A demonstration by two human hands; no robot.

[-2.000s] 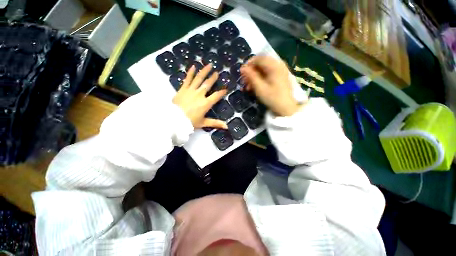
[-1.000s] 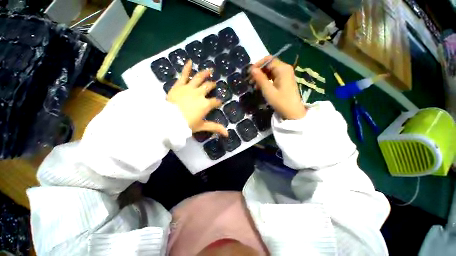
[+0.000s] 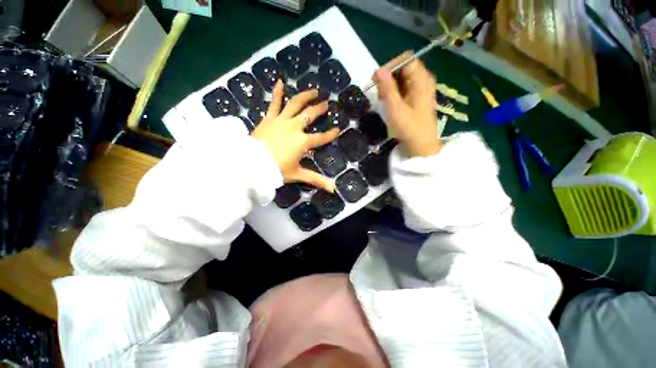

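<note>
Rows of black rounded-square plastic pieces (image 3: 352, 185) with small shiny dots lie on a white board (image 3: 284, 233), tilted on the bench. My left hand (image 3: 291, 136) lies over the middle pieces, palm down, fingers spread, and hides some of them. My right hand (image 3: 408, 97) is at the board's right edge, closed on thin grey metal tweezers (image 3: 423, 52). One end of the tweezers points down left to the pieces, the other up right. Whether the tip holds a tiny part is too small to tell.
Right: pale yellow strips (image 3: 452, 103), a blue glue bottle (image 3: 512, 109) with pale nozzle, blue-handled cutters (image 3: 531, 154), a lime green fan (image 3: 611, 190) and a wooden block (image 3: 547, 57). Left: glossy black trays in film (image 3: 43, 144), an open carton (image 3: 108, 43), a yellow strip (image 3: 160, 72).
My right hand has moved a little right and up with the tweezers. My left hand stays spread on the pieces. The board has shifted slightly left in view.
</note>
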